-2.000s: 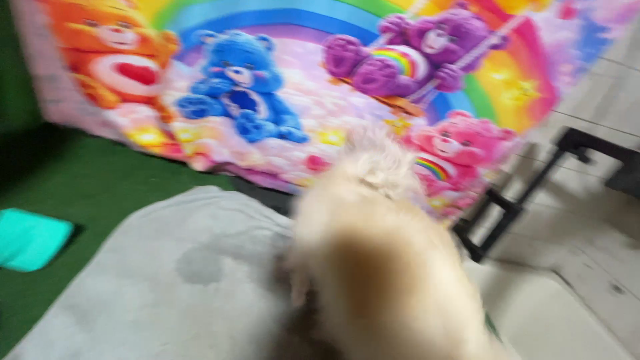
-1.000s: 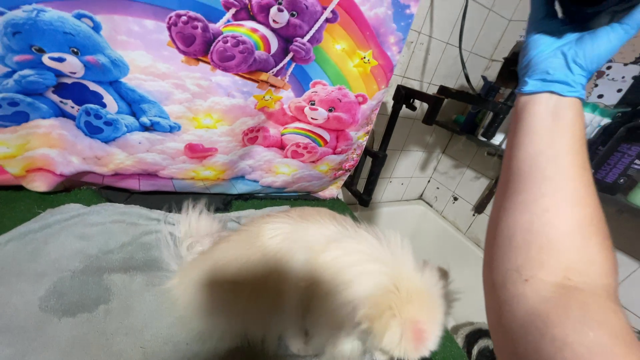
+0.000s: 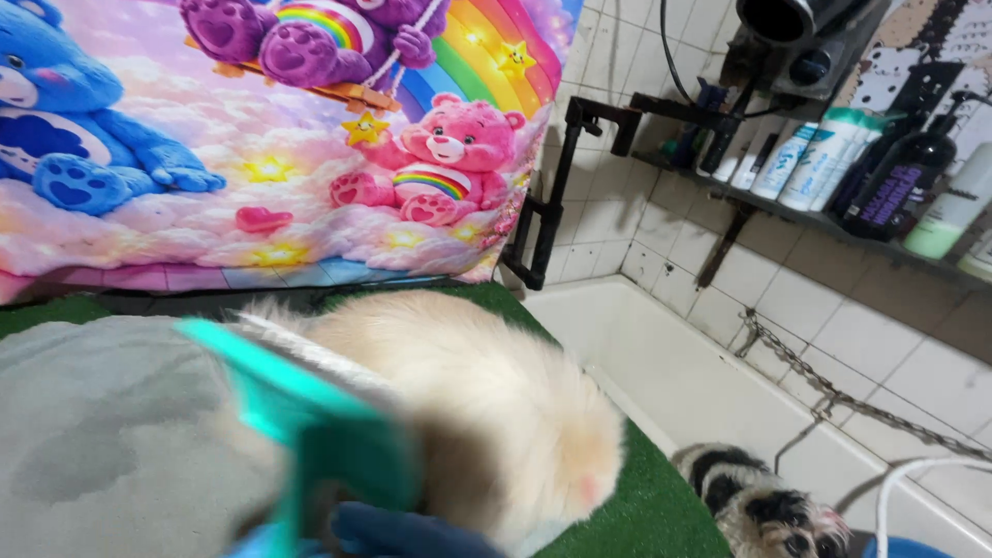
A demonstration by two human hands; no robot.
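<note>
A teal brush [image 3: 325,411] with a pale bristle pad is tilted over the grey towel, close against the left side of a cream, fluffy dog [image 3: 465,372]. At the bottom edge, a blue-gloved hand, apparently my right hand [image 3: 387,535], is closed around its handle; brush and hand are blurred. The dog is on the grey towel [image 3: 116,418], and its face cannot be made out. My left hand is not seen.
Green turf [image 3: 635,496] edges the work surface. On the right, a white tub [image 3: 620,333] holds a black-and-white dog [image 3: 759,496]. Bottles [image 3: 806,163] line a shelf above, a chain [image 3: 821,380] hangs on the tiles, and a black metal bracket [image 3: 542,217] stands behind.
The gloved hand, raised at the upper right one second ago, is now low with the teal brush in it. Two seconds ago a teal object lay at the far left. The view has swung right.
</note>
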